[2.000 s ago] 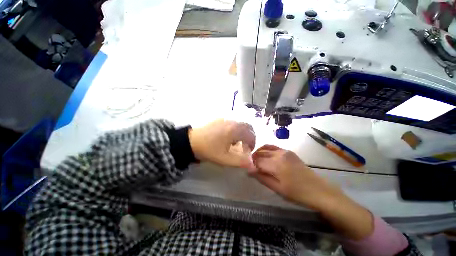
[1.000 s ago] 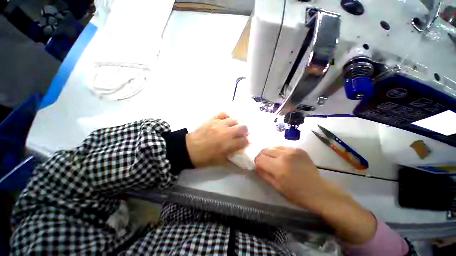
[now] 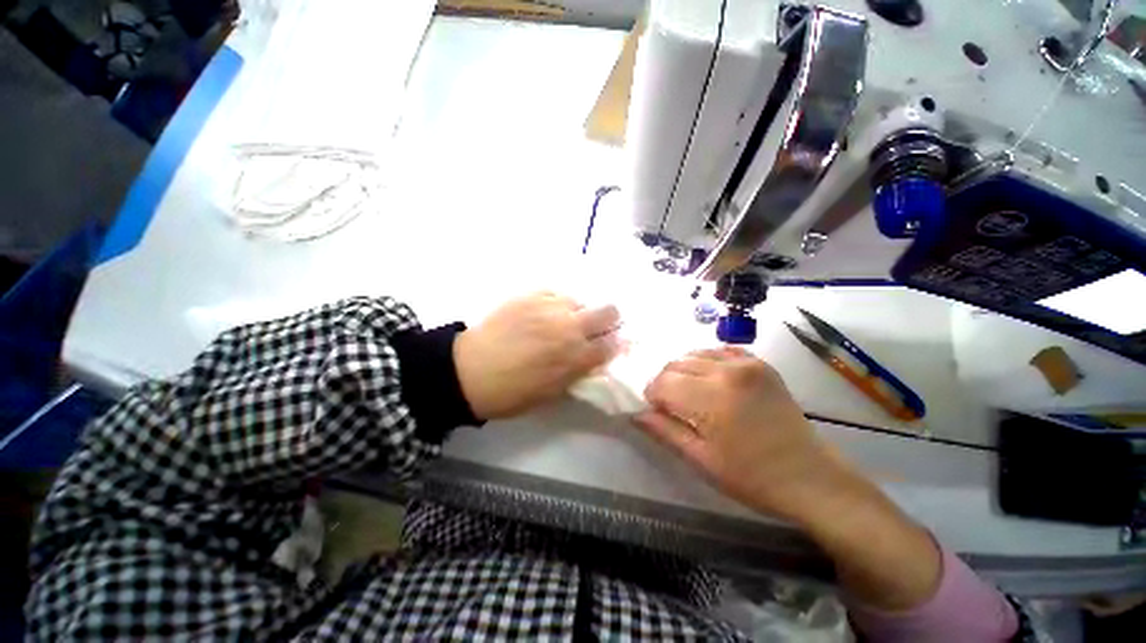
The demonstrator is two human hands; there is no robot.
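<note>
A small white fabric piece [image 3: 608, 392] lies on the machine table below the needle area, between my two hands; its far part is lost in lamp glare. My left hand [image 3: 534, 356] holds its left side with fingers bent. My right hand [image 3: 729, 408] has its fingertips on the right side of the piece. The white sewing machine head [image 3: 679, 126] stands just beyond my hands. The presser foot area is too bright to make out.
Snips [image 3: 861, 371] with blue and orange handles lie right of the needle. A black case [image 3: 1066, 471] is at far right. A white stack [image 3: 333, 75] with cords [image 3: 302, 207] lies upper left. A tan cardboard piece [image 3: 612, 107] is behind the head.
Over the last two seconds the view has moved closer to the machine. The white piece shows more between my hands, and my right hand has turned flatter over the table.
</note>
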